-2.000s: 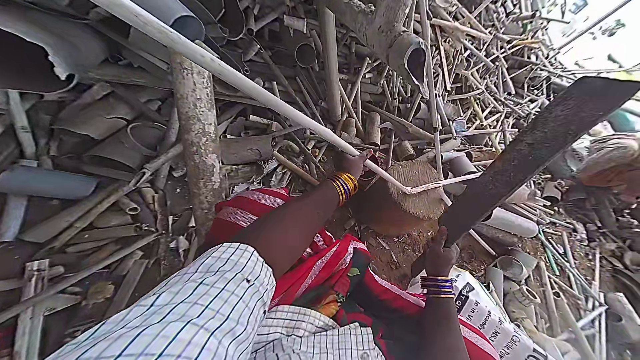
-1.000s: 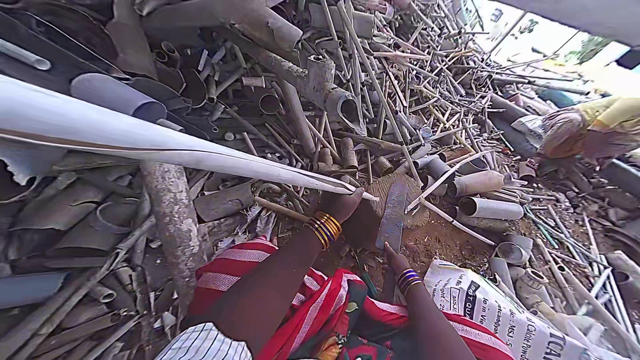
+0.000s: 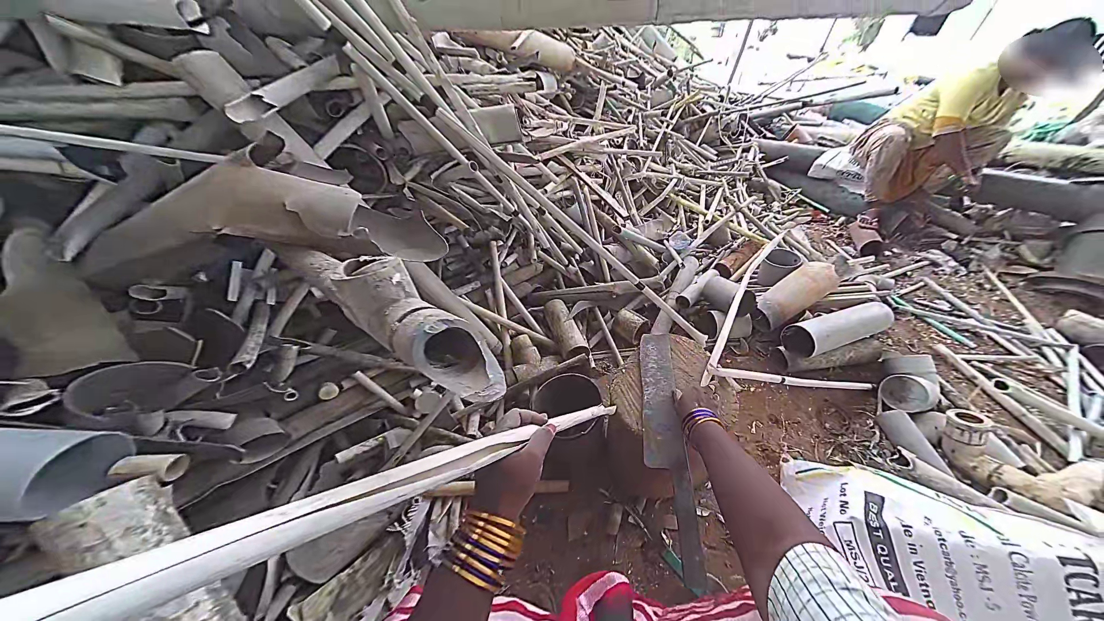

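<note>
My left hand [image 3: 520, 448], with bangles at the wrist, grips a long white split plastic pipe [image 3: 345, 509] near its narrow end. The pipe runs to the lower left; its tip is left of the chopping blade. A wide, dark metal blade [image 3: 660, 397] lies across a round wooden block [image 3: 625, 431], its narrow handle part pointing down toward my lap. My right hand [image 3: 694, 404] is over the block's right side, against or just beside the blade's edge; its fingers are partly hidden. A bent white plastic strip [image 3: 733, 319] stands just beyond this hand.
A large heap of plastic pipes [image 3: 535, 207] fills the left and back. A grey pipe piece [image 3: 841, 329] and others lie right of the block. A printed white sack [image 3: 949, 535] is at the lower right. Another person [image 3: 940, 138] crouches at the back right.
My right hand has moved off the lower part of the blade to its right side. The blade, raised two seconds ago, now lies on the block. The pipe's tip has moved off the block.
</note>
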